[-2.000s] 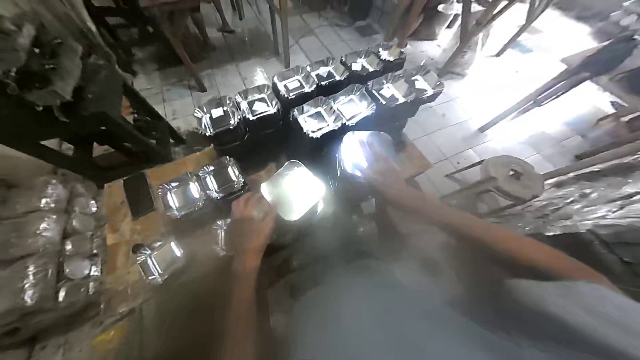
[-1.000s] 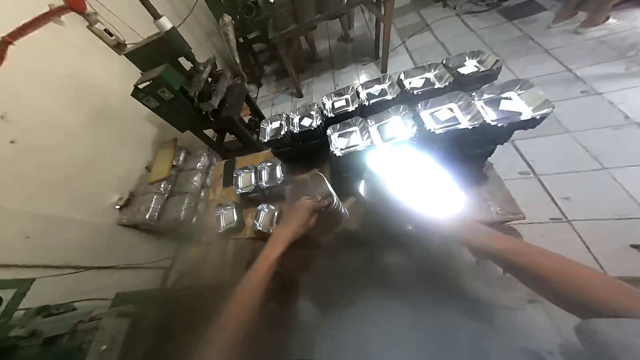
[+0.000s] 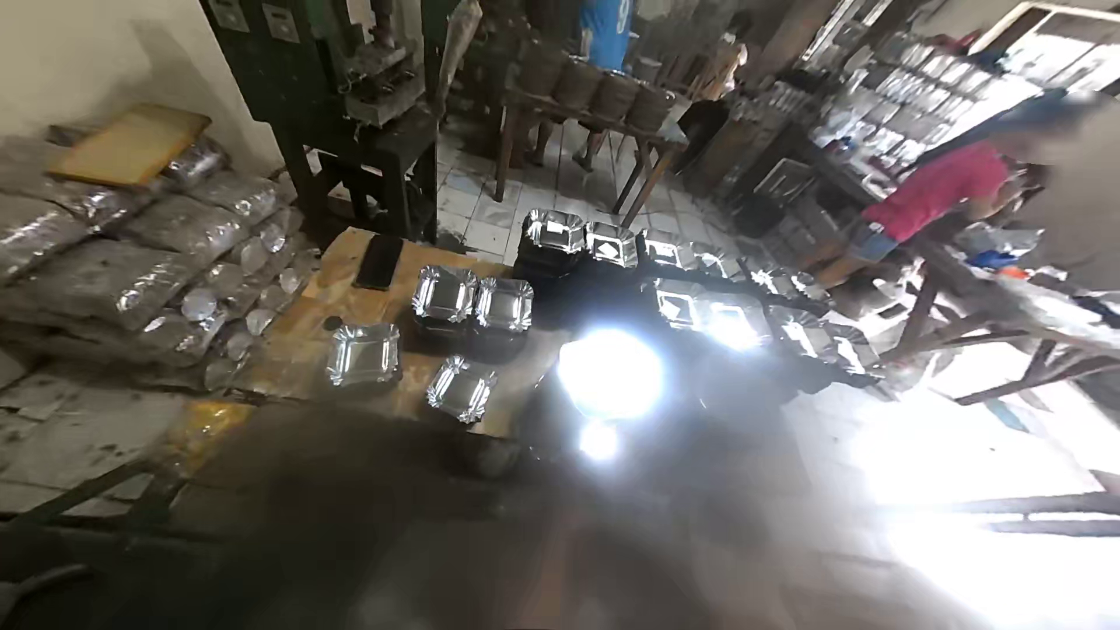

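Note:
Neither of my hands can be made out; blur and strong glare cover the lower middle of the view. A very bright reflective surface [image 3: 612, 374] glares at the near edge of the stacks, its shape washed out. Just left of it a shiny square dish [image 3: 462, 389] lies on the wooden board [image 3: 289, 350], with another square dish [image 3: 363, 354] further left. Two short stacks of silvery square dishes [image 3: 444, 295] [image 3: 504, 306] stand side by side behind them. Two rows of taller stacks [image 3: 555, 231] [image 3: 678, 304] run away to the right.
A dark flat rectangular object [image 3: 380, 262] lies on the board. Plastic-wrapped packs [image 3: 122, 271] are piled at left under a yellowish board [image 3: 131, 144]. A dark green machine [image 3: 350, 96] stands behind. Another person in a red shirt [image 3: 945, 188] bends by a bench at right; a person in blue [image 3: 605, 33] stands farther back.
My two hands, seen earlier at the dishes, are no longer visible. The view has swung and now takes in more of the room, with other people in it.

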